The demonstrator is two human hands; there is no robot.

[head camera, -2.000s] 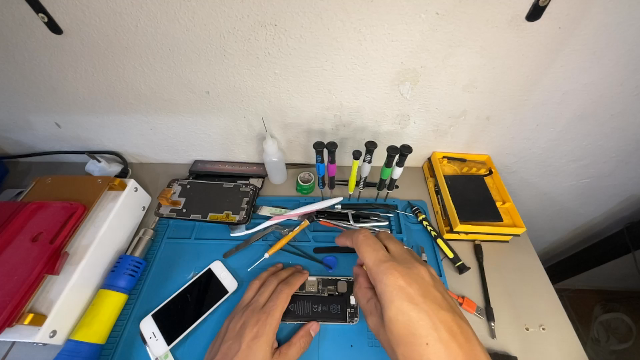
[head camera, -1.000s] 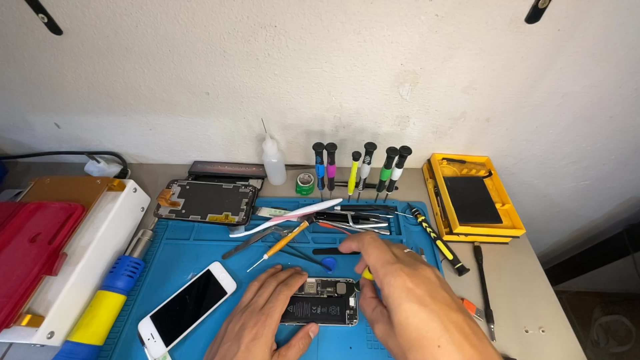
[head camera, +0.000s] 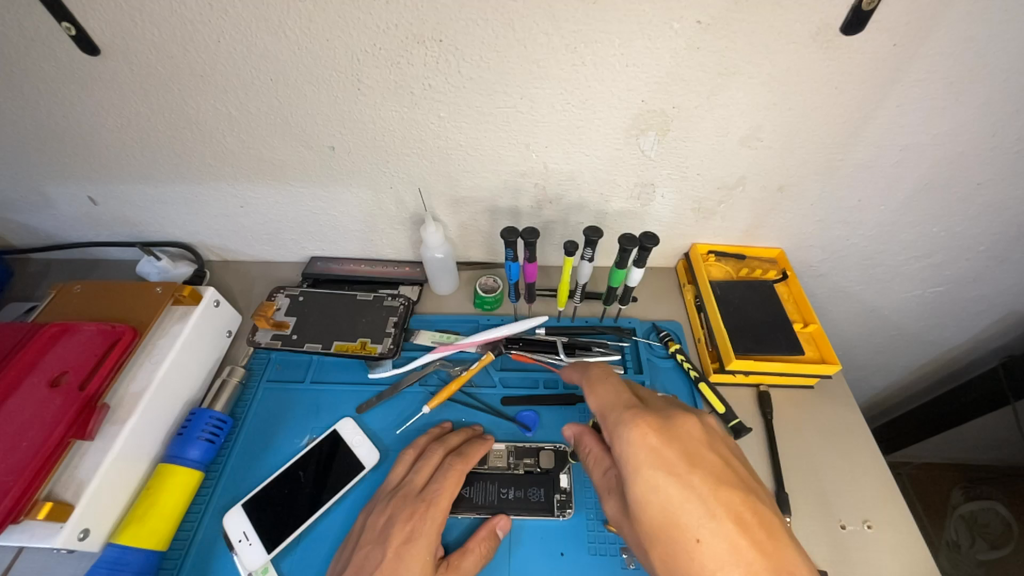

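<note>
An opened smartphone body point(head camera: 512, 490), its black battery and circuit board exposed, lies on the blue silicone repair mat point(head camera: 304, 400). My left hand point(head camera: 424, 504) holds it by its left part, fingers along the upper edge and thumb at the lower edge. My right hand point(head camera: 672, 472) is over the phone's right end, thumb beside the top right corner and index finger stretched toward the tools behind. Its palm side is hidden, so I cannot tell what it holds. A white smartphone front panel point(head camera: 300, 492) lies face up to the left. A blue plastic pick point(head camera: 527, 421) lies just behind the phone body.
Behind are an orange-handled tool point(head camera: 460, 384), a white-pink toothbrush point(head camera: 468, 346), a black spudger point(head camera: 540, 400), upright screwdrivers point(head camera: 586, 260), a needle bottle point(head camera: 440, 260) and a dark display assembly point(head camera: 340, 322). A hot-air handle point(head camera: 160, 496) stands left; a yellow case point(head camera: 760, 316) and yellow-black screwdriver point(head camera: 704, 384) are right.
My right hand has shifted and turned a little over the phone's right end. The yellow tip that showed by its thumb one second ago is no longer seen there. My left hand stays put.
</note>
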